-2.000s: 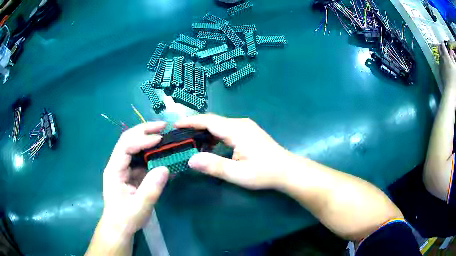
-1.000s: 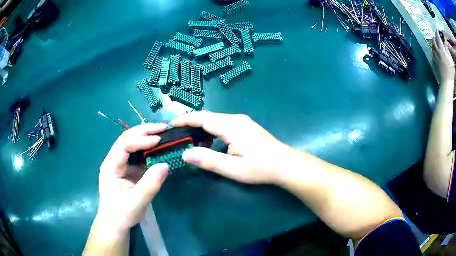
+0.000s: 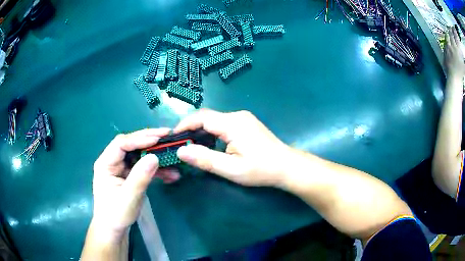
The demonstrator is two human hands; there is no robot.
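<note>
A black connector housing (image 3: 204,137) is held between both hands near the lower middle of the view. An orange-red seal band (image 3: 168,146) runs along its upper face edge. A green perforated retainer (image 3: 169,159) sits at the housing's face, partly covered by the thumbs. How deeply it is seated I cannot tell. My left hand (image 3: 122,171) grips the left end, its thumb on the retainer. My right hand (image 3: 229,150) grips the right end, its thumb on the retainer's right part. The palms hide the housing's ends and back.
Loose green retainers (image 3: 176,69) lie in a pile beyond my hands. Wired connector assemblies (image 3: 42,130) lie at left, and a larger tangled group (image 3: 390,41) at upper right. A pale strip (image 3: 151,229) runs below my left hand. Another person's forearm (image 3: 448,132) is at right.
Both hands and the housing have shifted slightly left and up. The housing has tilted, so less of the green face and red band shows. The wire ends behind it are mostly out of sight.
</note>
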